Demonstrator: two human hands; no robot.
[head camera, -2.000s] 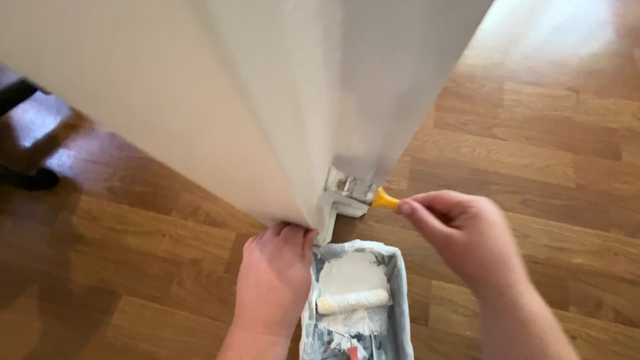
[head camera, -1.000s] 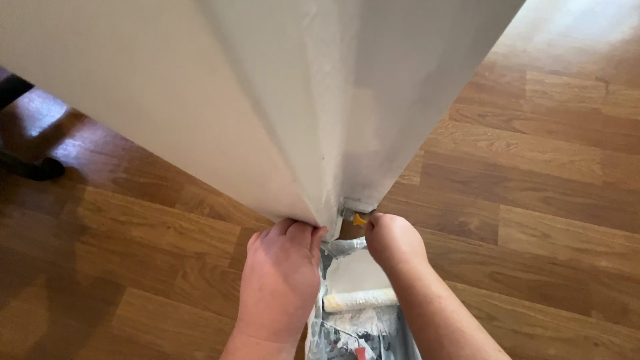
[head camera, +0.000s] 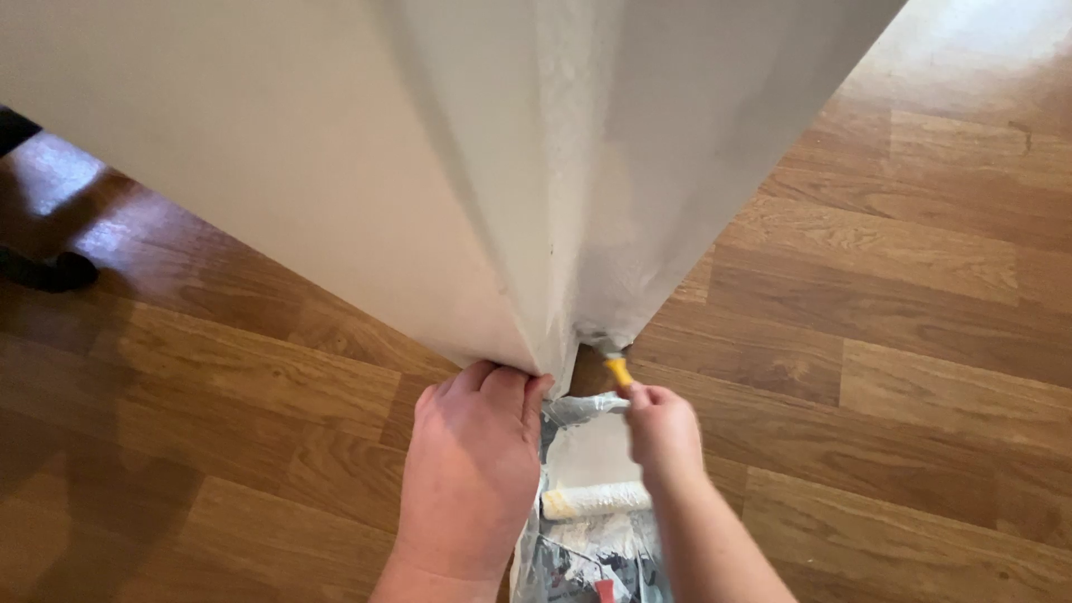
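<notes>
My right hand grips the yellow handle of a small paintbrush, its head against the lower edge of the grey-white painted face of a tall panel or wall end. My left hand is at the bottom of the panel's corner, fingers on the lower edge of the cream face; whether they pinch it is partly hidden. Just below the corner lies a plastic-lined paint tray holding pale paint and a small paint roller with a red handle. My right forearm covers part of the tray.
Wood-plank flooring spreads on both sides of the panel. At the far left, a dark curved foot of some object stands on the floor. Bright reflections lie on the floor at the upper left and upper right.
My right hand with the brush has moved from the right of the panel's base to its lower edge, nearer the corner. My left hand has stayed at the corner.
</notes>
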